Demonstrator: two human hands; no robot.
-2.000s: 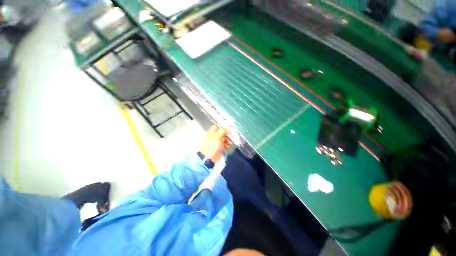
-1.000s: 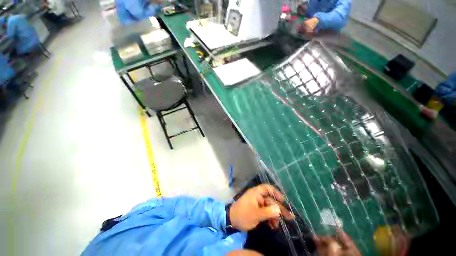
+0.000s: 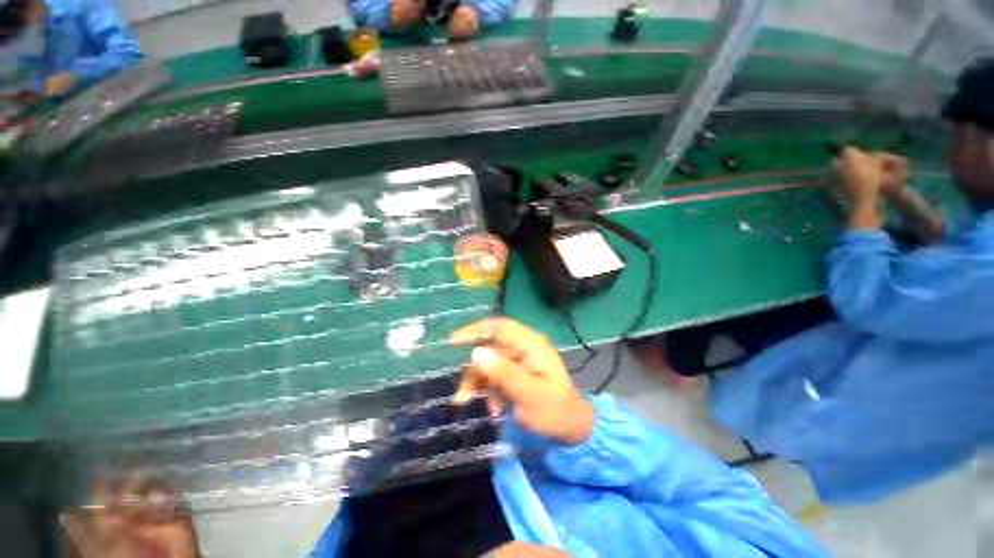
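A large clear blister tray (image 3: 234, 381) is spread in front of me above the green bench, tilted and shiny with glare. Its cells look empty. My left hand (image 3: 131, 523) is blurred at the bottom left, holding the tray's lower left corner. My right hand (image 3: 529, 381) is at the tray's right edge, its fingers a little apart and overlapping the edge; whether they grip it cannot be told. Through the tray a small white cloth (image 3: 405, 338) and a blurred heap of small parts (image 3: 376, 281) show.
A yellow round tub (image 3: 480, 262) stands by the tray's right edge. Beyond it are a black box with a pale top (image 3: 586, 257) and black cables. A person in blue (image 3: 894, 316) sits at the right. A metal rail (image 3: 360, 136) and other workers are behind. A white board (image 3: 22, 343) is at the left.
The view has swung right from the stool and aisle. The tray, absent two seconds ago, was steeply raised a second ago and now lies lower across the bench. My hands are now far apart.
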